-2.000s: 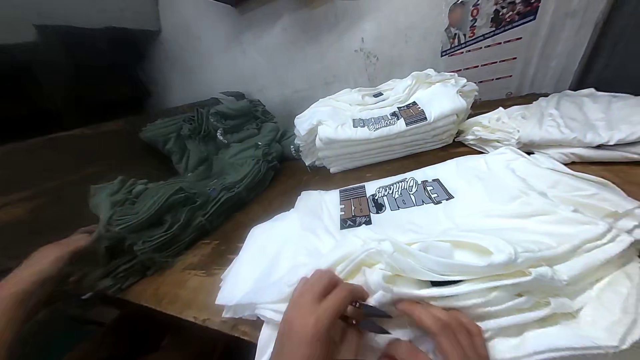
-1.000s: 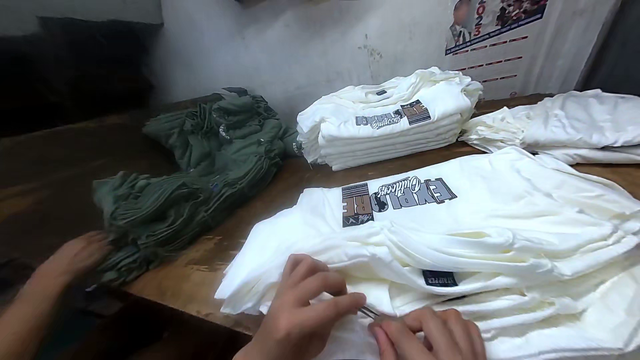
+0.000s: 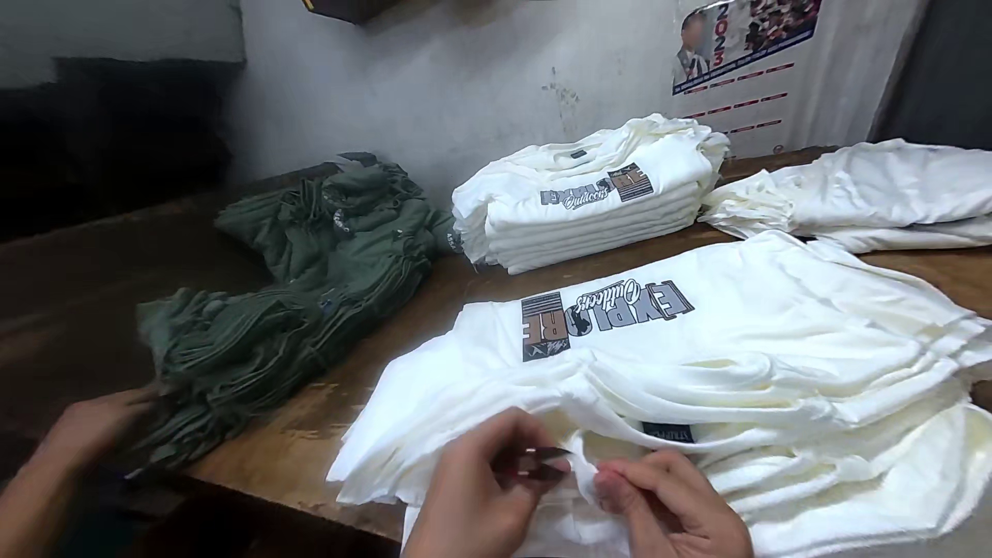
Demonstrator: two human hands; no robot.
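Note:
My left hand (image 3: 492, 484) is closed round small metal thread snips (image 3: 546, 463), whose two blades stand apart and point right. Pinched in the fingers of my right hand (image 3: 670, 504) is an edge of white shirt fabric (image 3: 583, 473), right beside the blades. Both hands are at the near side of a pile of white printed T-shirts (image 3: 744, 310), laid with the print facing away from me. A dark neck label (image 3: 668, 432) shows in an open collar just behind my right hand. The snips' handles are hidden in my left palm.
Dark green garments (image 3: 310, 263) lie heaped on the wooden table (image 3: 387, 341) at left, where another person's hand (image 3: 105, 426) touches them. Behind stand a folded stack of white T-shirts (image 3: 597, 209) and more white garments (image 3: 876, 186) against the wall. The table's front edge runs below the green heap.
The snips' blades, close to the right fingers a second ago, now stand apart beside a raised bit of white fabric. The other person's hand stays by the green heap.

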